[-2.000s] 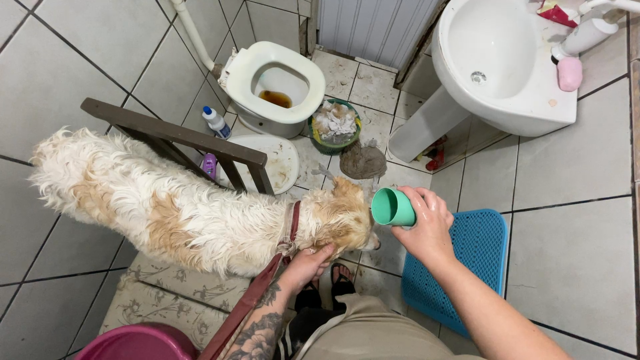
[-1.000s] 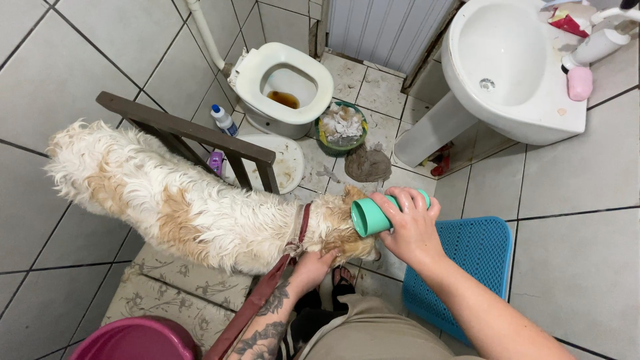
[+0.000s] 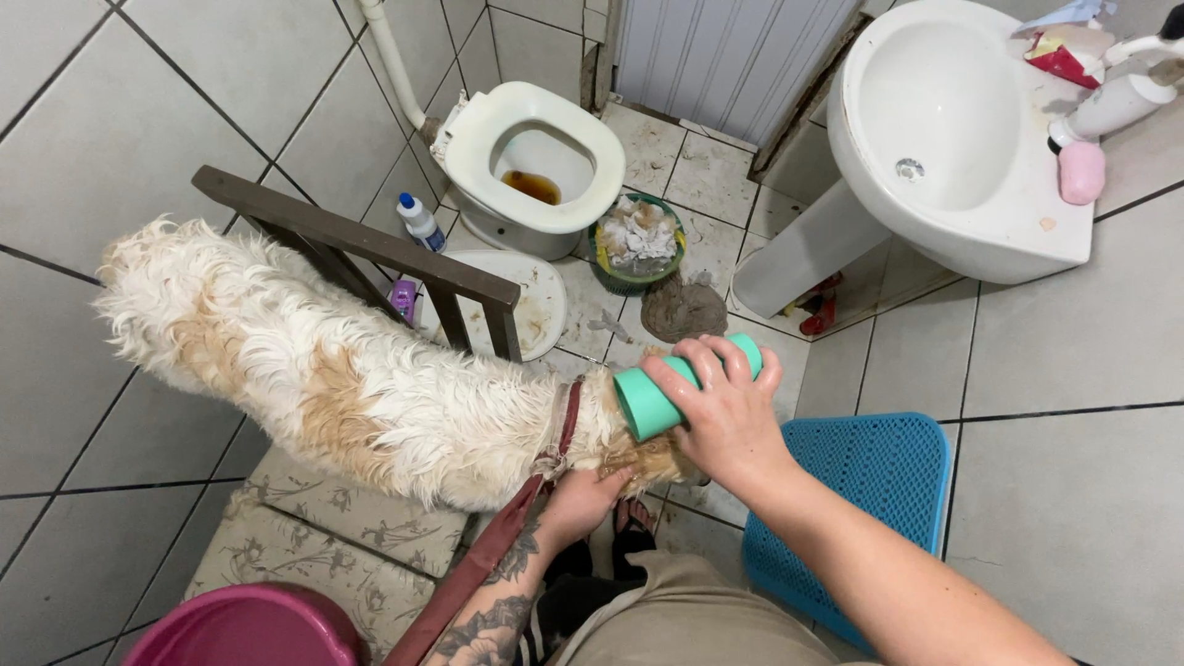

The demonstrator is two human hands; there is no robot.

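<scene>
A white and tan dog (image 3: 370, 398) with wet-looking fur stands across the left and middle, its head down by my hands. It wears a dark red collar and strap (image 3: 504, 541), which runs down over my tattooed forearm. My left hand (image 3: 592, 499) rests at the side of the dog's head and neck, its fingers partly hidden in the fur. In my right hand (image 3: 726, 407) is a green plastic cup (image 3: 647, 402), tipped on its side with the mouth facing left, just over the dog's head.
A brown wooden frame (image 3: 370, 245) stands beside the dog. Beyond are a toilet (image 3: 601, 153), a wastebasket full of paper (image 3: 638, 273), a grey floor cloth (image 3: 684, 310) and a pedestal sink (image 3: 1036, 236). A blue plastic mat (image 3: 869, 462) lies right; a pink basin (image 3: 250, 629) sits at lower left.
My right hand has moved left with the green cup, from beside the dog's head to over it, and the cup has tipped onto its side. My left hand remains at the dog's head.
</scene>
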